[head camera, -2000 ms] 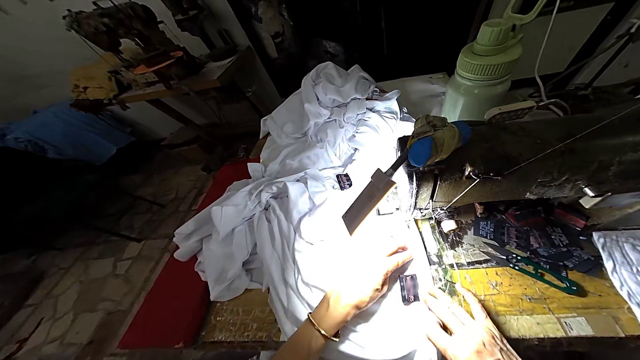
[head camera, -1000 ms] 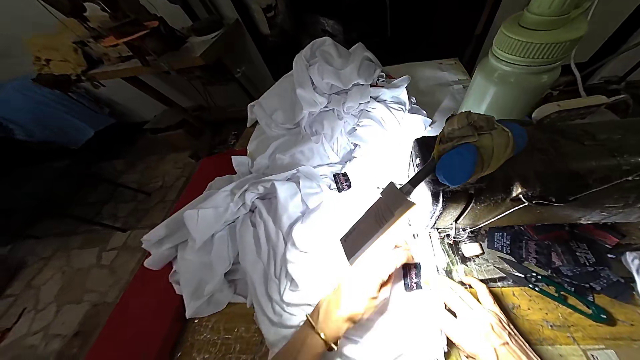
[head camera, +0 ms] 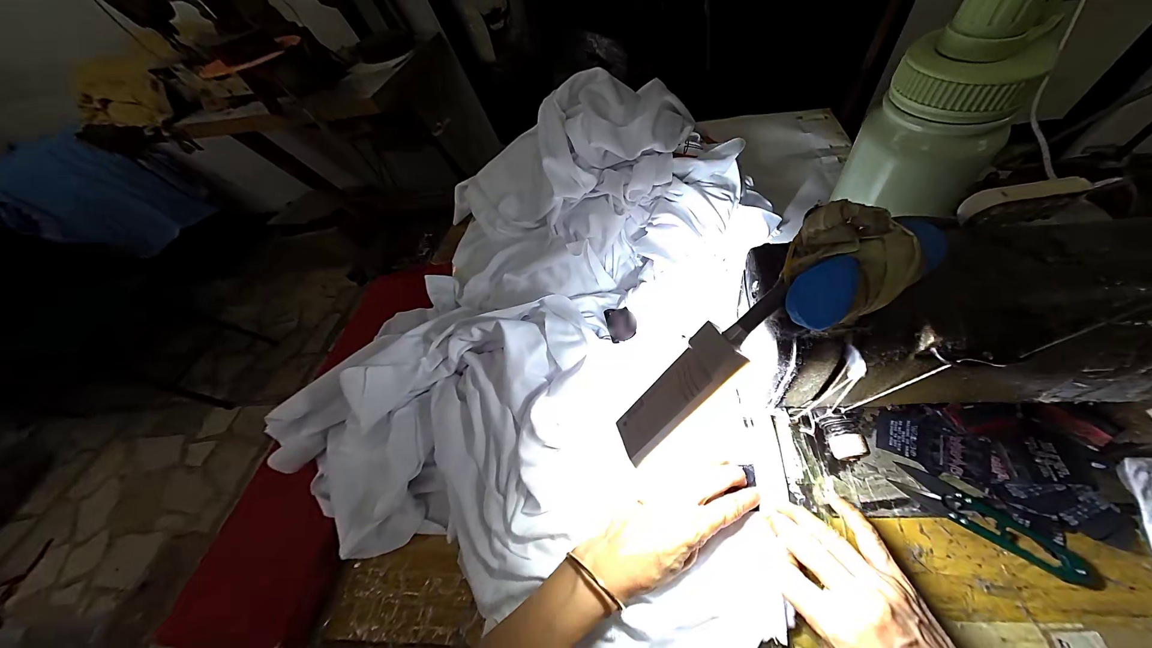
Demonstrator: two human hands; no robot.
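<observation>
A heap of white fabric (head camera: 531, 360), strongly lit, covers the middle of the work table. My left hand (head camera: 670, 531), with a thin bracelet at the wrist, presses flat on the fabric, its fingertips at a small dark label (head camera: 747, 477) that they partly cover. Beside it on the right, my right hand (head camera: 841, 567) lies with fingers spread at the fabric's edge. Another dark label (head camera: 620, 324) shows higher on the cloth. Above my left hand is a rectangular lamp head (head camera: 684, 391) on a stem, joined to the dark sewing machine arm (head camera: 1008, 315).
Green-handled thread snips (head camera: 1017, 535) lie right of my right hand, near a pile of dark printed labels (head camera: 990, 459). A pale green bottle (head camera: 936, 135) stands behind the machine. A red surface (head camera: 261, 540) borders the fabric on the left; another cluttered table (head camera: 270, 117) is farther back.
My left hand has moved onto the lower label, which showed uncovered beside it earlier. The view has shifted closer to the machine.
</observation>
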